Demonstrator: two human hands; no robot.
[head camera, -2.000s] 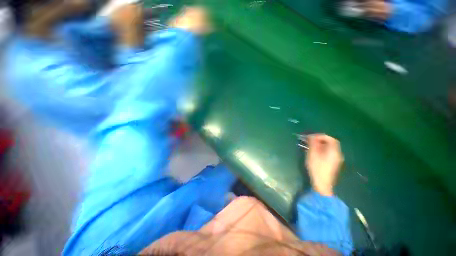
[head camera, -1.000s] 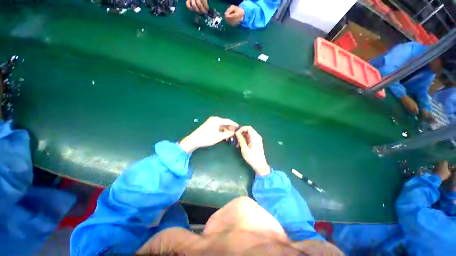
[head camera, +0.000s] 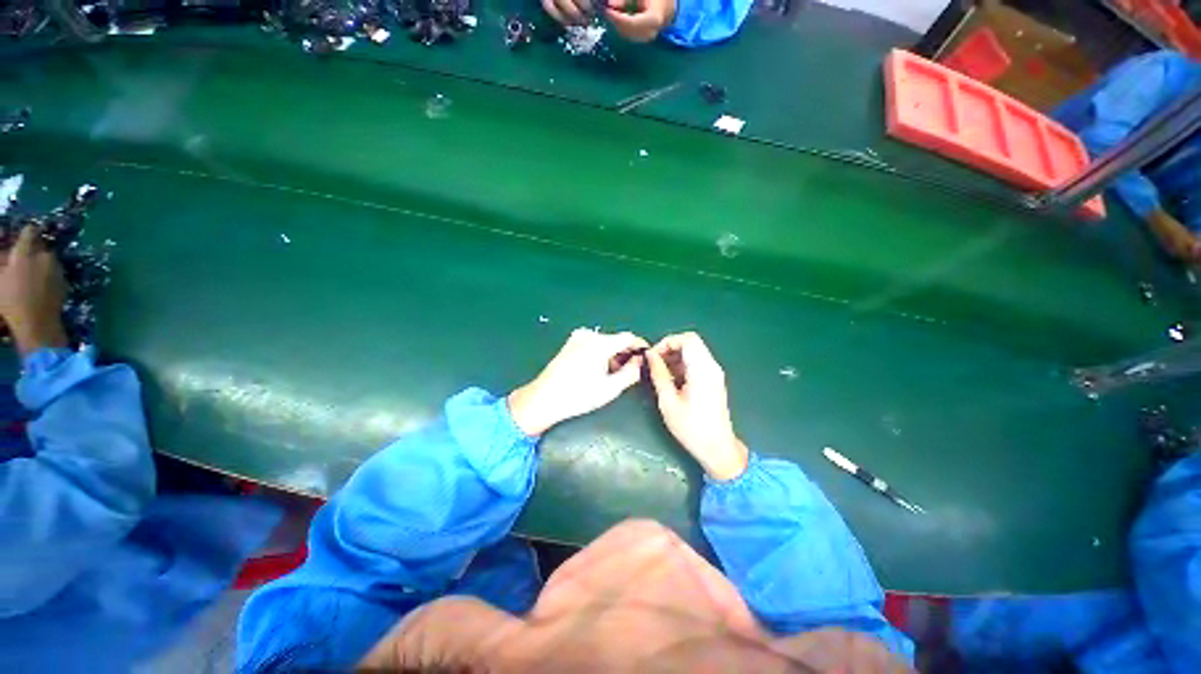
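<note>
My left hand (head camera: 580, 379) and my right hand (head camera: 692, 399) meet at the fingertips above the green surface (head camera: 395, 303). A small dark module (head camera: 643, 358) is pinched between the fingertips of both hands, mostly hidden by the fingers. A pen-like tool (head camera: 872, 479) with a pale handle, dark section and thin metallic tip lies to the right of my right hand, touching neither hand.
A neighbour's hand (head camera: 32, 287) is at a pile of modules (head camera: 90, 283) on the left. Across are another person's hands (head camera: 632, 16), dark heaps (head camera: 435, 19), a white piece (head camera: 728, 124) and an orange-red tray (head camera: 981, 129). A metal bar (head camera: 1139, 369) juts in at right.
Two seconds ago my left arm reached far left; one second ago both hands were together at the module. They remain together now, and the view has shifted slightly.
</note>
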